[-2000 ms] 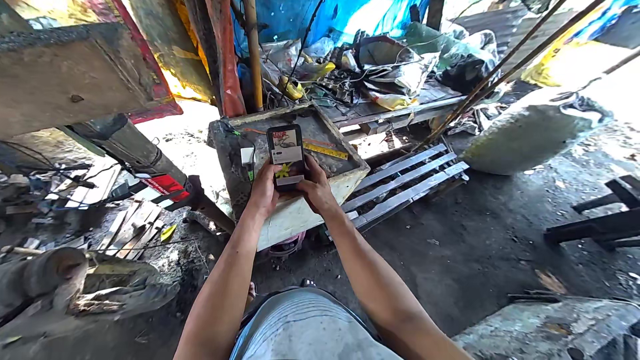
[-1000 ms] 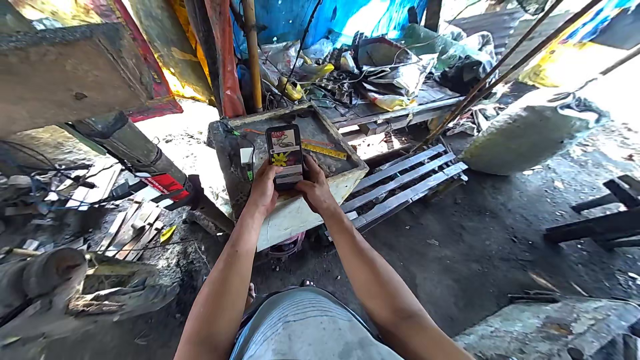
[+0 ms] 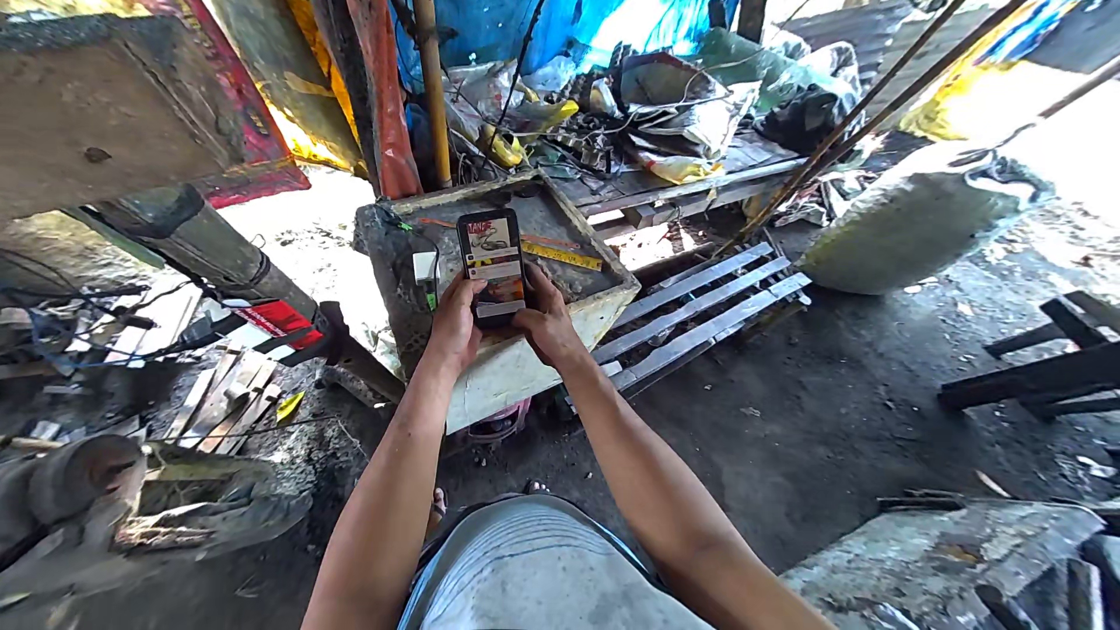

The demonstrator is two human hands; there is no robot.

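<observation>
A black smartphone [image 3: 492, 262] is held upright between both hands, its lit screen facing me with pictures and some writing. My left hand [image 3: 458, 319] grips its lower left edge, the thumb over the glass. Around the lower right corner is my right hand [image 3: 549, 322], its thumb near the bottom of the screen. Beneath the phone stands a worn table with a raised wooden rim [image 3: 604, 234]. On its top, a yellow measuring strip [image 3: 562, 255] lies to the right of the phone, and a small white object [image 3: 425, 267] to the left.
A slatted wooden rack [image 3: 700, 311] adjoins the table's right side. Behind it, a bench [image 3: 700, 185] carries plastic bags and scrap. A full sack [image 3: 919, 219] and a dark wooden stool [image 3: 1041, 367] stand at right. At left are a bamboo post [image 3: 227, 249] and wood scraps [image 3: 223, 398].
The picture on the phone's screen has changed, as if scrolled. My right thumb has shifted slightly at the screen's lower edge. Both hands keep hold of the phone.
</observation>
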